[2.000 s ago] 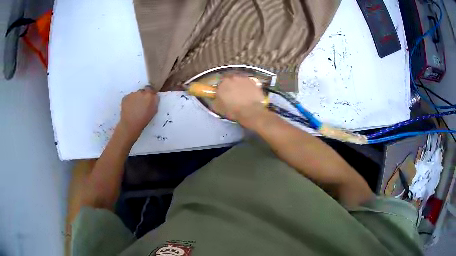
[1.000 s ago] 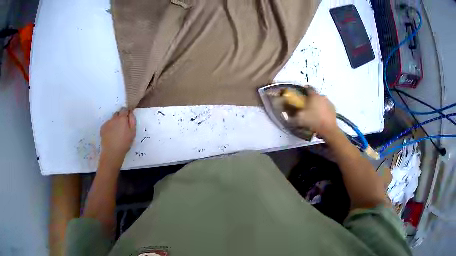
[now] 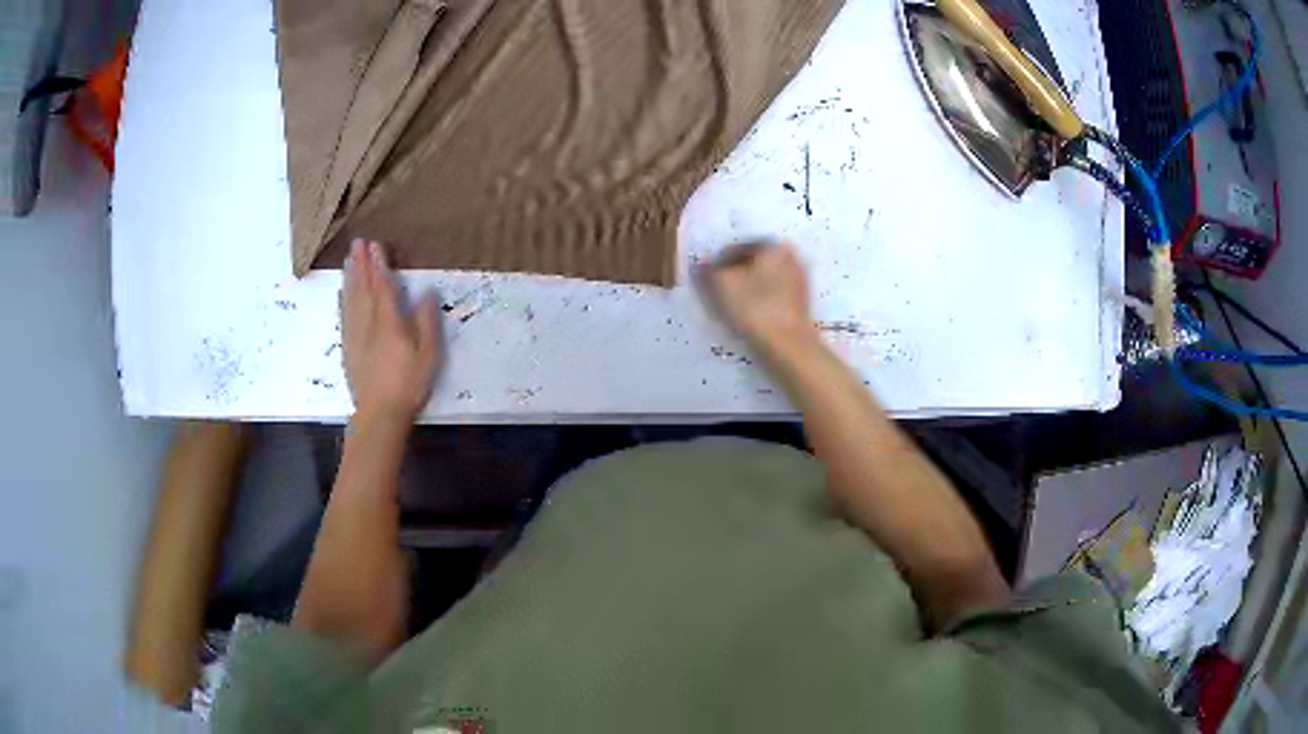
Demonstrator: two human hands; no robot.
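Note:
The brown ribbed garment piece [image 3: 574,187] lies on the white pressing table [image 3: 918,330], its straight hem edge towards me and folds running up from its left corner. My left hand [image 3: 385,344] is flat with the thumb apart, its fingertips at the hem near the left corner; it holds nothing. My right hand [image 3: 760,294] is blurred, fingers curled, just right of the hem's right corner; whether it holds anything is unclear. The steam iron [image 3: 983,101] with its yellow handle stands at the upper right, on the dark iron rest [image 3: 1027,22], which is mostly hidden.
Blue hoses and a tan-wrapped cable [image 3: 1160,294] run down the table's right side. A red and black box [image 3: 1226,158] stands beyond. Paper scraps [image 3: 1198,559] are heaped at the lower right. A cardboard tube [image 3: 187,559] is at the lower left, an orange thing [image 3: 101,103] at the upper left.
The iron has gone from my right hand to the upper right. My right hand has moved left to beside the hem corner. My left hand has opened from its pinch on the left corner.

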